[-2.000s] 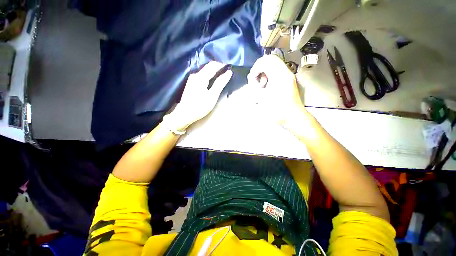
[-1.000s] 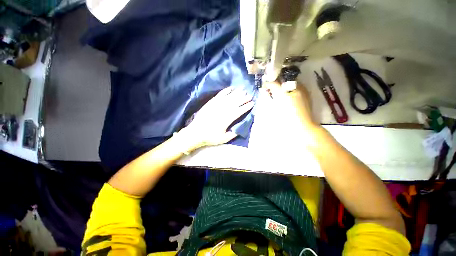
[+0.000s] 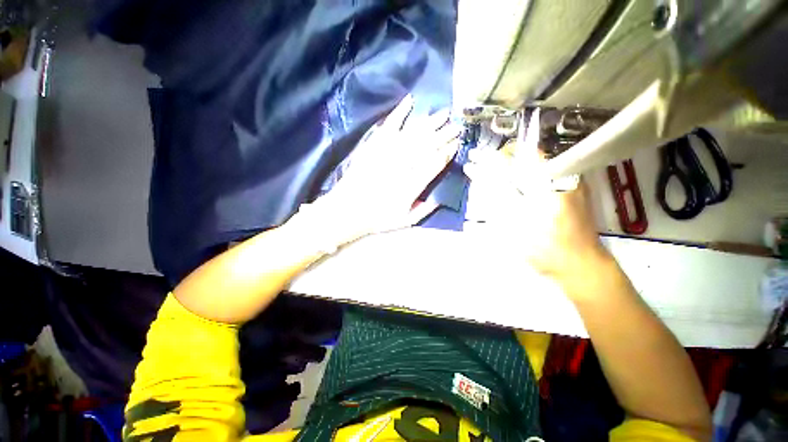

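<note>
A dark navy garment piece with shiny lining lies left of the needle area. My left hand rests flat on it, fingers spread towards the presser foot, with a small flap of cloth showing beside the thumb. My right hand is just right of the presser foot, partly behind a pale machine part and washed out by glare. Its fingertips, and whether they hold anything, cannot be made out. The cream-white sewing machine head is above both hands.
Red-handled thread snips lie right of my right hand, blades hidden by the machine. Black shears lie beside them. The white table edge runs across in front of my apron. Dark cloth hangs below left.
The view has shifted, and the machine head fills more of the upper right. My left hand has flattened and spread on the cloth. My right hand has shifted right of the needle area.
</note>
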